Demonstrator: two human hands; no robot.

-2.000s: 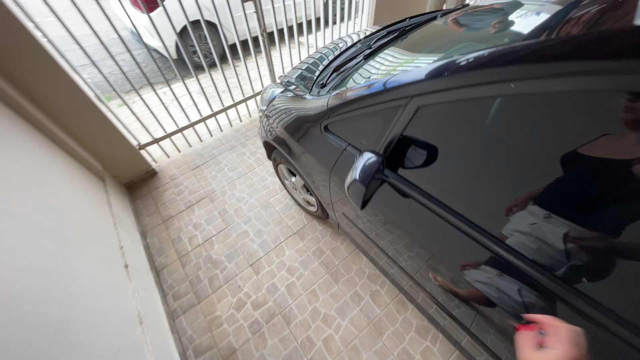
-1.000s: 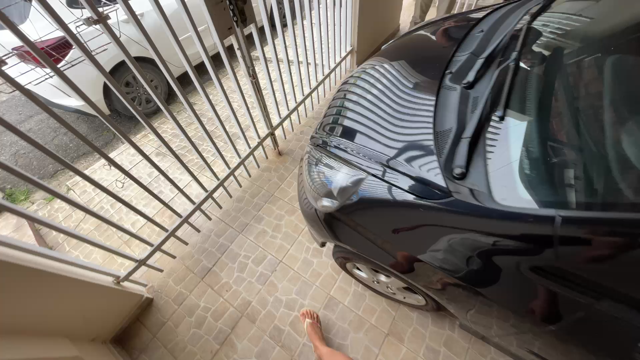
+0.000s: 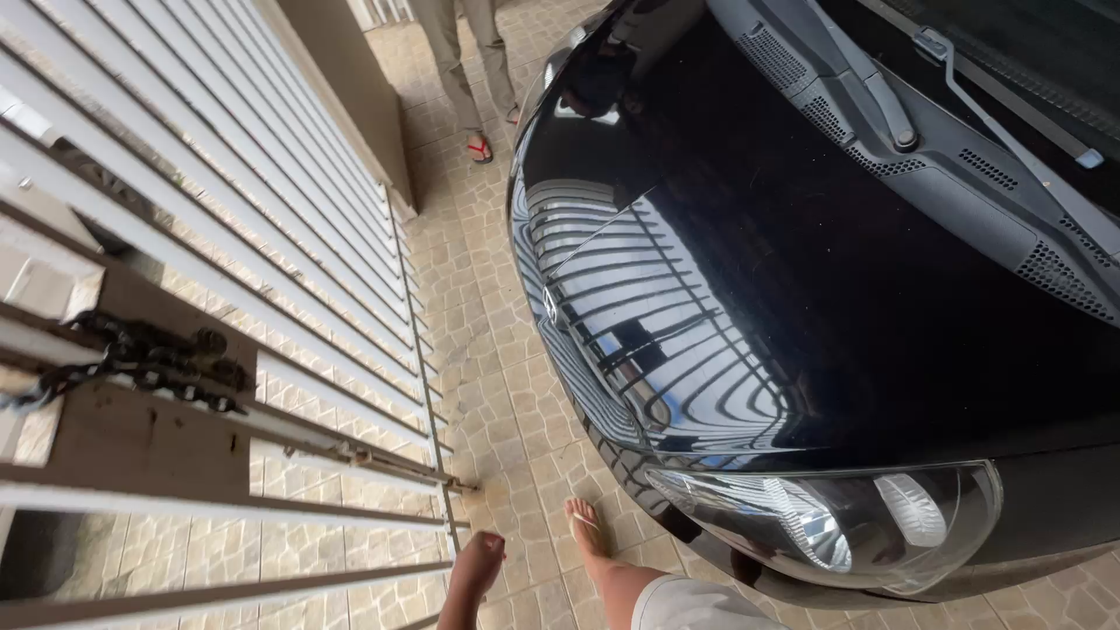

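My left hand (image 3: pixel 479 560) is low in the view, left of my bare leg and close to the lower bars of the metal gate (image 3: pixel 429 376). Its fingers are curled, with small red spots at the fingertips; whether something is inside them cannot be told. My right hand is out of view. To the right stands a black car, its hood (image 3: pixel 831 289) reflecting the bars, with a clear headlight (image 3: pixel 822 525) near my leg. A dark chain (image 3: pixel 149 363) is wrapped around the gate's latch plate (image 3: pixel 157 437) at the left.
My foot in a flip-flop (image 3: pixel 584 525) is on the patterned tile floor (image 3: pixel 490 376), between gate and bumper. Another person's legs in long trousers (image 3: pixel 451 70) and red-strapped flip-flops stand beyond the front of the car. A wall pillar (image 3: pixel 350 96) adjoins the gate.
The view has moved from the car's side to its front, close beside the gate. The chain and the other person's feet now show. A hand seen by the car door earliest is absent one second ago.
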